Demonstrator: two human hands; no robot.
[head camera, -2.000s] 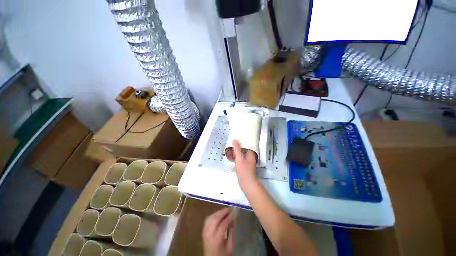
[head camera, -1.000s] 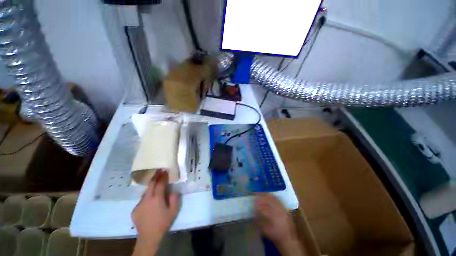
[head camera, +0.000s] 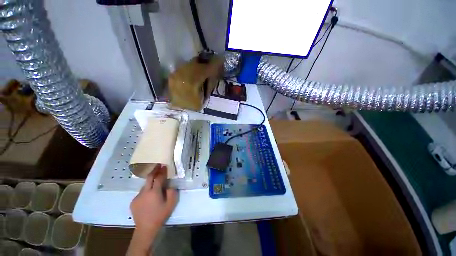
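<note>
A cream housing (head camera: 156, 142) lies on the white angled fixture (head camera: 183, 150) on the machine table, its open end facing me. My left hand (head camera: 152, 205) is at the near end, with its fingertips at the lower rim of the opening. Its thumb is held to the right, off the housing. Whether the fingers grip the rim cannot be told. My right hand is not in view.
A black control box (head camera: 220, 156) with a cable lies on the blue mat (head camera: 250, 175). Open cartons stand at the right (head camera: 345, 195) and lower left, the left one holding rows of housings (head camera: 37, 227). A small carton (head camera: 187, 85) is beside the column; silver ducts (head camera: 350, 95) pass behind.
The view has turned right. My right hand left the housing, showed blurred near the table's front right, and is now out of view. My left hand has come to the housing's open end.
</note>
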